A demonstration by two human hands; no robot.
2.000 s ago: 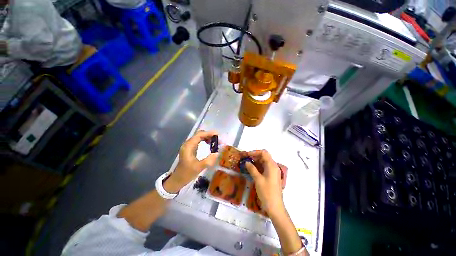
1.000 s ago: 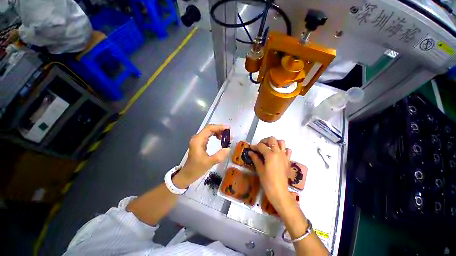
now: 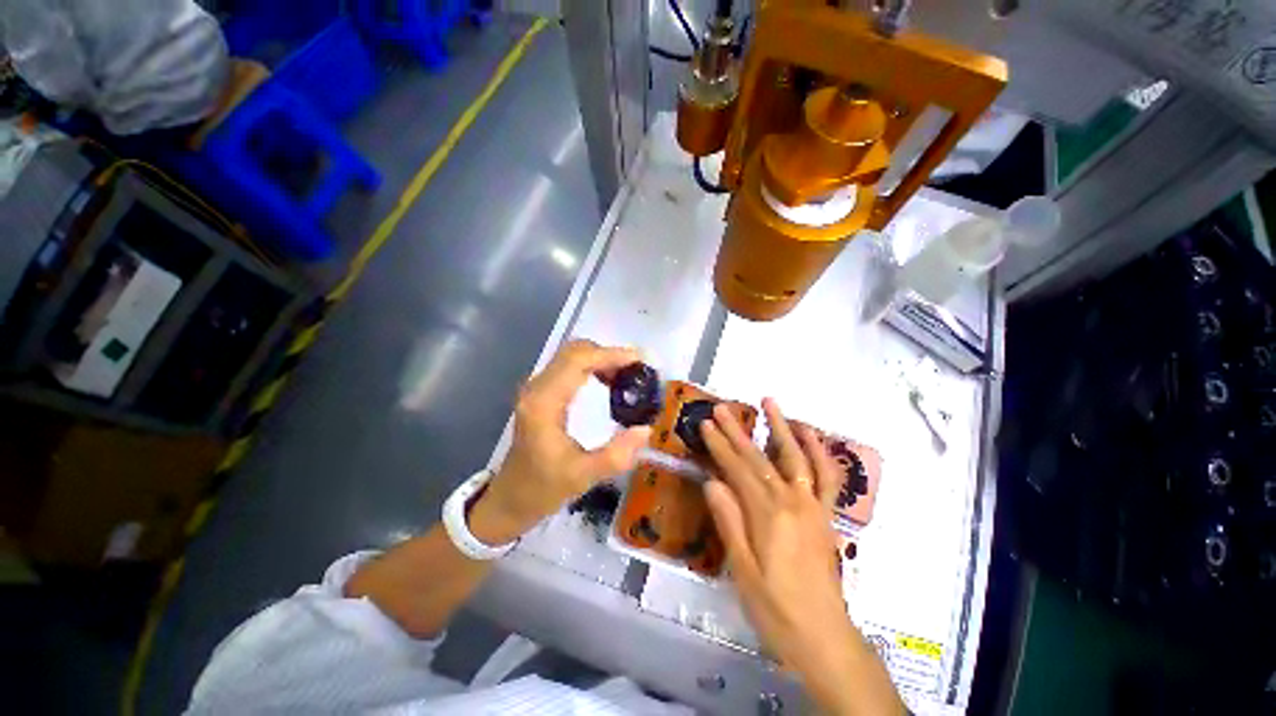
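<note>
My left hand (image 3: 560, 437) holds a round black lens/housing assembly (image 3: 635, 395) between thumb and fingers, its round face towards me, above the machine table. My right hand (image 3: 778, 518) lies over the fixture group with its fingertips on another round black unit (image 3: 693, 424) in the back left orange-brown fixture nest (image 3: 673, 445). The front left nest (image 3: 669, 520) shows dark marks in its recess. The back right nest (image 3: 865, 480) shows a ring of small dark pieces. The front right nest is mostly hidden under my right hand.
The orange machine head (image 3: 784, 238) stands behind the fixtures. Loose black parts (image 3: 596, 504) lie at the left of the white machine table (image 3: 651, 259). A silvery tool (image 3: 926, 417) lies to the right. Stacked black blister trays (image 3: 1140, 420) stand further right.
My left hand has turned its unit from edge-on to face-on. My right fingers have straightened over the unit in the back left nest. The view has moved closer to the machine.
</note>
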